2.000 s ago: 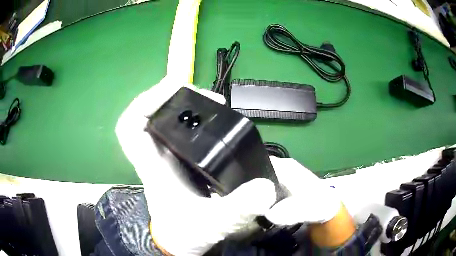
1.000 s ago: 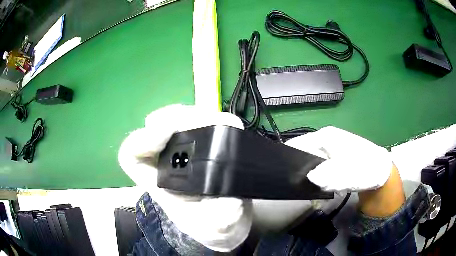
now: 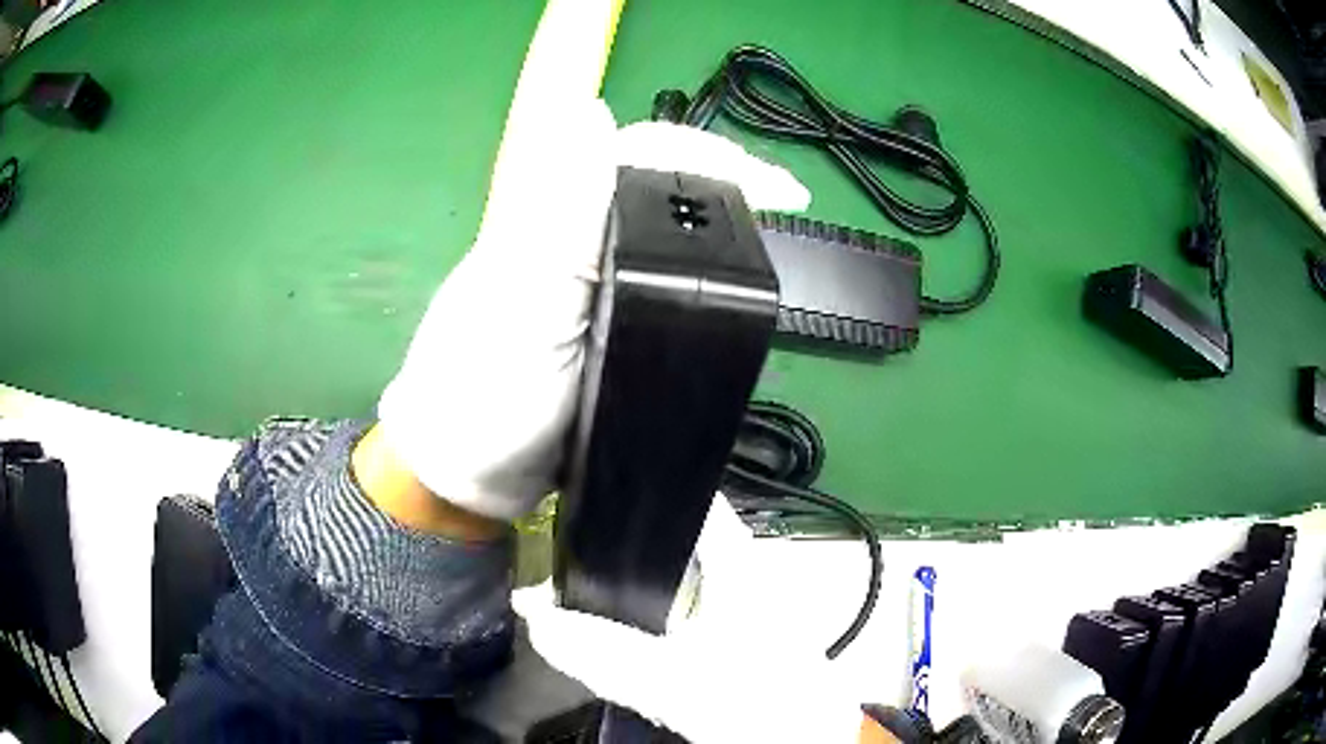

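A smooth black power adapter (image 3: 662, 422) is held upright close to the camera, its inlet socket with bright pins at the top end. My left hand (image 3: 509, 349), in a white knit glove, grips it from the left side, fingers behind its top. My right hand (image 3: 655, 654), also gloved, is at the adapter's lower end, partly hidden by it. A black cord (image 3: 858, 531) curves down to the right of the adapter. A ribbed black adapter (image 3: 851, 291) lies on the green conveyor belt behind, its coiled cord above it.
Another adapter (image 3: 1163, 323) lies at the belt's right, one (image 3: 66, 99) at far left. Rows of adapters stand on the near white ledge at right (image 3: 1185, 625) and left (image 3: 44, 538). A blue and white pen (image 3: 922, 640) and a silver-faced round knob (image 3: 1091, 720) are at near right.
The held adapter has turned from lying across the view to upright, socket end up. My left hand moved up along its side; my right hand moved down and left to its lower end.
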